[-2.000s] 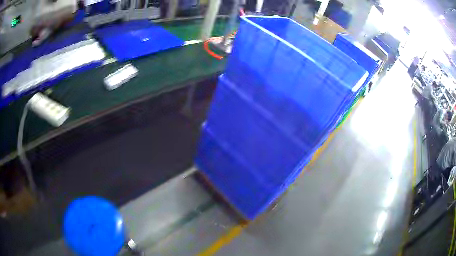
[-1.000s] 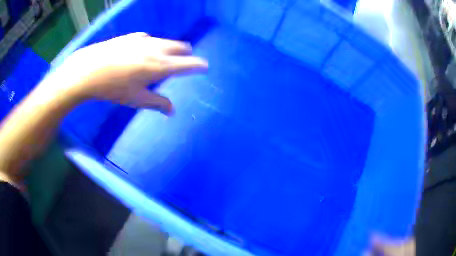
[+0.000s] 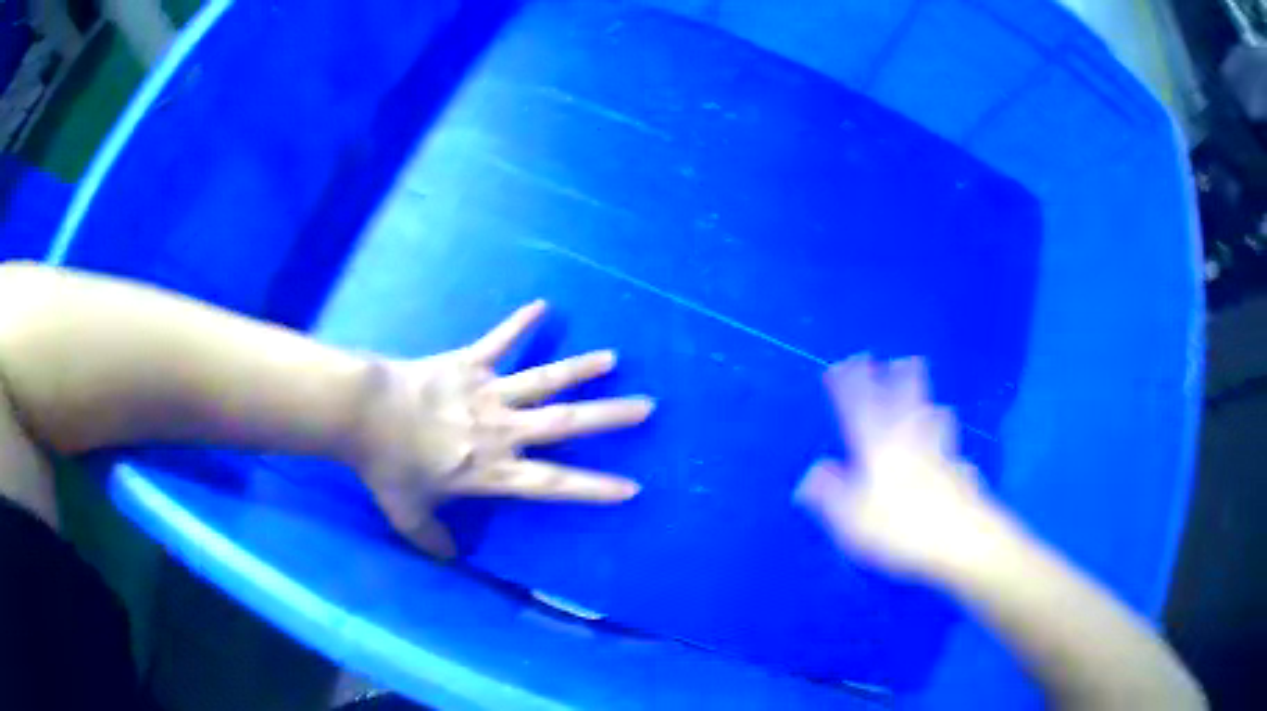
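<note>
A deep blue tote (image 3: 299, 597) with a rounded, lighter rim fills most of the view. A flat blue divider sheet (image 3: 723, 250) with thin light scratch lines lies inside it. My left hand (image 3: 486, 431) is spread palm down over the left near part of the sheet, fingers apart, holding nothing. My right hand (image 3: 903, 479) reaches in from the lower right, blurred, over the sheet's right part, fingers apart and holding nothing. I cannot tell how firmly either hand touches the sheet. What lies under the sheet is hidden.
The tote's walls surround both forearms. Part of a green bench surface (image 3: 86, 118) shows beyond the rim at the upper left, with blue material beside it. Dark, blurred items lie beyond the right rim.
My left hand has moved down and spread flat over the sheet. My right hand has come from the lower right edge into the tote. The view is nearer to the sheet.
</note>
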